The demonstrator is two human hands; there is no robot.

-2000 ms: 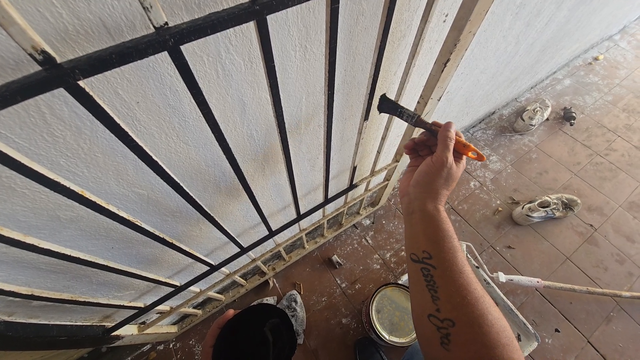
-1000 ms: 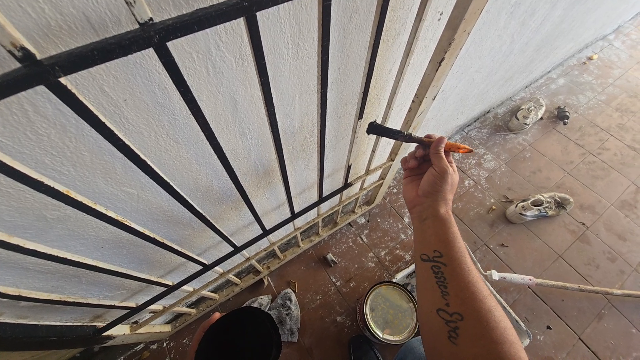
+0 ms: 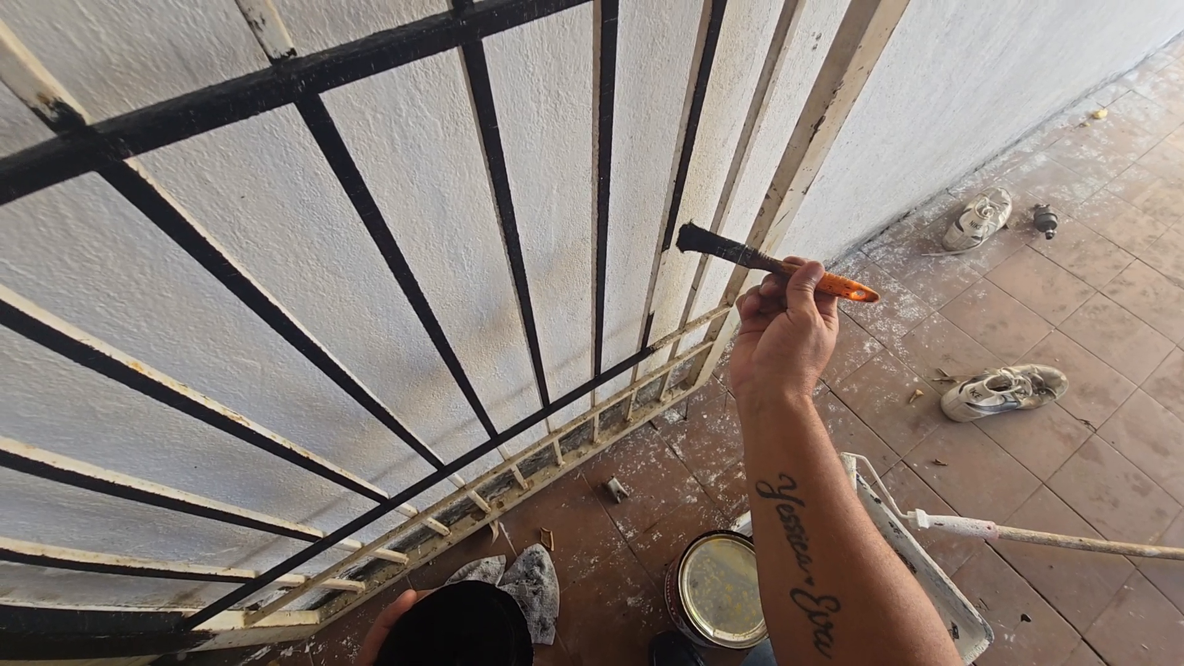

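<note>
My right hand [image 3: 786, 324] grips a paintbrush with an orange handle [image 3: 846, 289]. Its bristles, dark with paint, point left and lie over or against a bar near the right side of the metal gate [image 3: 492, 157]; contact cannot be told. Most bars show black paint on one face, while cream paint shows on the lower rails and the right frame post [image 3: 823, 102]. At the bottom edge, my left hand [image 3: 390, 624] holds a round container of black paint [image 3: 453, 629]; only part of the hand shows.
A closed paint can [image 3: 721, 587] stands on the tiled floor beside a paint tray [image 3: 962, 615]. A roller pole [image 3: 1064, 536] extends right. Two worn shoes [image 3: 980, 220] [image 3: 1004, 392] and a grey rag [image 3: 532, 587] lie about. A white wall stands behind the gate.
My right hand still holds the brush, whose bristles remain pointed left near the right-hand bars. The brush has tilted, with its bristle end higher than a second ago.
</note>
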